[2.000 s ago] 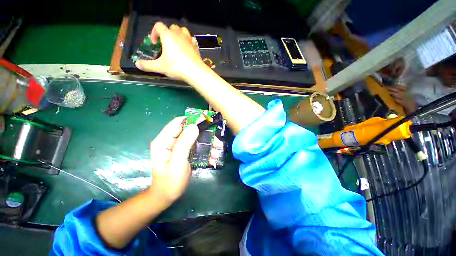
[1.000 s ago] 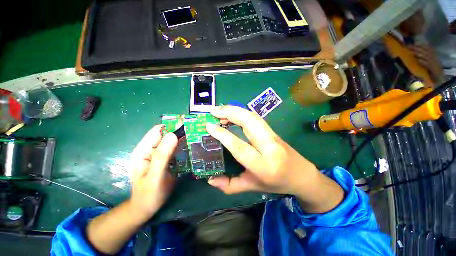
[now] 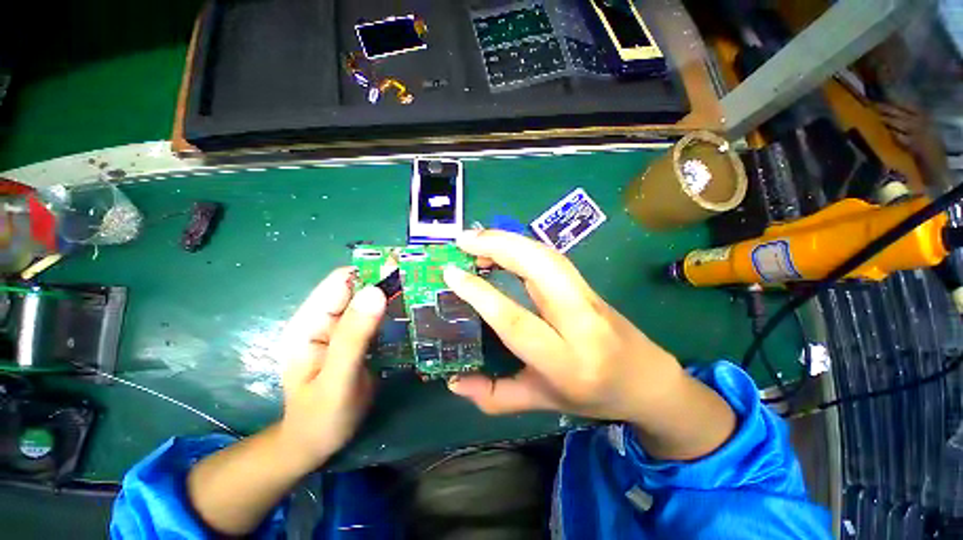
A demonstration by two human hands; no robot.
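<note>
A green circuit board (image 3: 446, 316) with dark and silver parts is held upright above the mat. My right hand (image 3: 549, 338) grips its right side between the thumb at the bottom and fingers at the top. My left hand (image 3: 329, 359) pinches a small dark piece (image 3: 390, 285) at the board's upper left. More green board shows behind, on the left, partly hidden by my left fingers; I cannot tell if it is separate. A flip phone (image 3: 436, 198) lies beyond the board, its lower end hidden.
A white-and-blue battery (image 3: 568, 219) lies right of the phone. A brown cup (image 3: 688, 181) and an orange screwdriver (image 3: 813, 253) are at right. A black parts tray (image 3: 285, 100) is behind. A clear cup (image 3: 104, 216), a dark lump (image 3: 200, 226) and a wire reel (image 3: 65, 327) are at left.
My right hand has come back from the tray and now holds the green board beside my left hand. The phone and battery, formerly hidden by my arm, are visible. Little changed over the last second.
</note>
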